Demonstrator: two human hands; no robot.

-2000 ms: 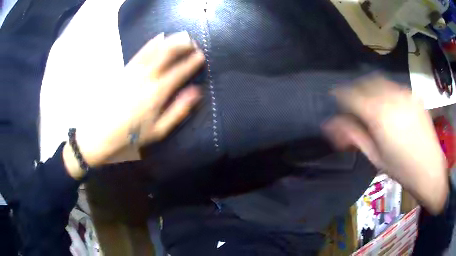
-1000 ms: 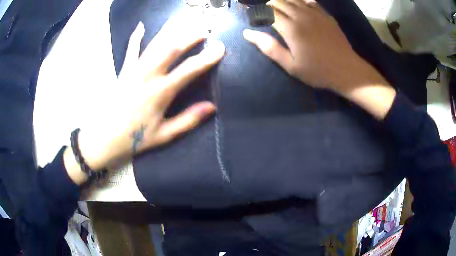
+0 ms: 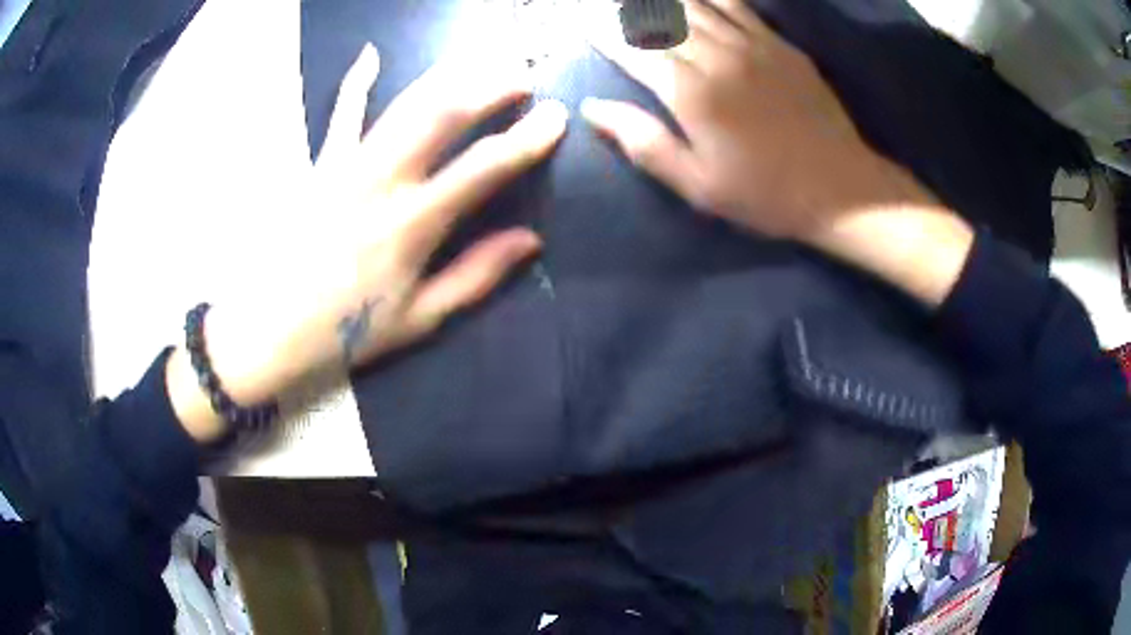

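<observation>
A large dark garment panel point(image 3: 670, 323) lies over the white machine table and hangs over its front edge. A pocket flap point(image 3: 868, 395) outlined with pale stitches shows at its lower right. My left hand point(image 3: 422, 223) lies flat on the panel, fingers spread, thumb on the cloth. My right hand point(image 3: 769, 137) lies on the panel at the upper right, palm down, its upper fingers partly behind a ribbed dark knob point(image 3: 654, 21). Both hands' fingertips are close together below the bright needle area, where glare hides the presser foot and needle.
The white table point(image 3: 161, 273) shows at left with more dark cloth point(image 3: 44, 211) beyond it. Below its edge are a brown drawer point(image 3: 298, 558) and, at lower right, a bin of scraps point(image 3: 943, 527). Pale machine parts stand at the upper right.
My right hand has moved from the right side up beside the needle area, and my left hand slightly up. The panel has shifted; the stitched flap now shows and the pale seam is mostly out of sight.
</observation>
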